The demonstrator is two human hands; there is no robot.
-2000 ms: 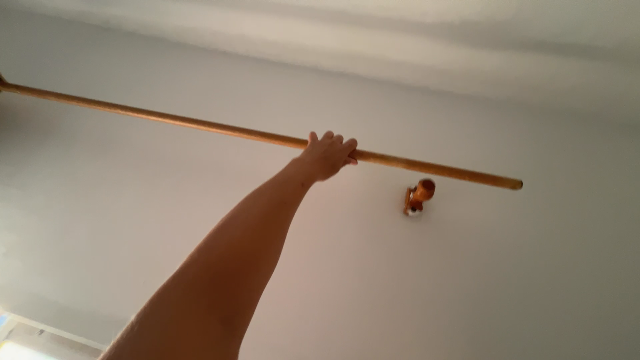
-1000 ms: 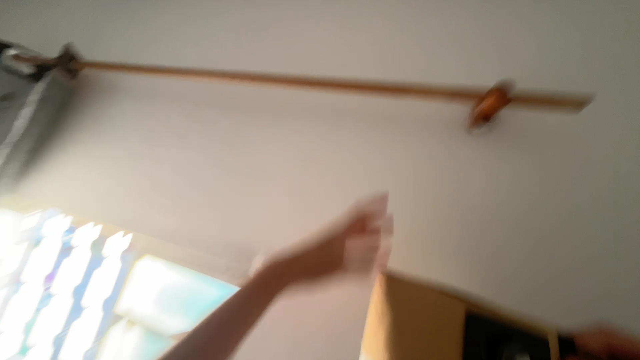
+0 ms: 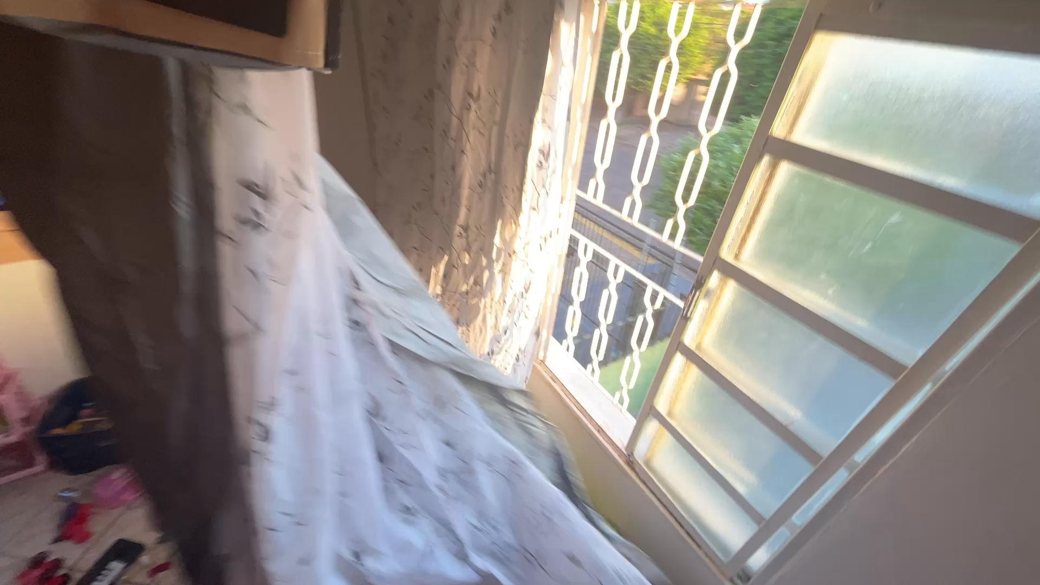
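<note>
Neither of my hands is in the frame of now. A white curtain with a dark leaf-like print (image 3: 325,390) hangs down the middle and spreads toward the lower right. Dark brown fabric (image 3: 130,260) hangs beside it on the left. Pale grey-green fabric (image 3: 406,301) lies behind the white folds. At the upper left, the lower part of a tan box-like object with a dark panel (image 3: 305,36) cuts across the view. The wooden rod is out of view.
A metal-framed window with frosted panes (image 3: 877,252) stands open at the right. White metal bars (image 3: 642,162) cover the opening, beside another printed curtain (image 3: 463,106). On the floor at lower left are a dark basket (image 3: 77,439), a pink plastic item (image 3: 16,422) and scattered small objects (image 3: 73,524).
The view has swung far from the wall and rod to the window and curtains. Earlier, one hand held the rod, then came off it; both hands are now out of view.
</note>
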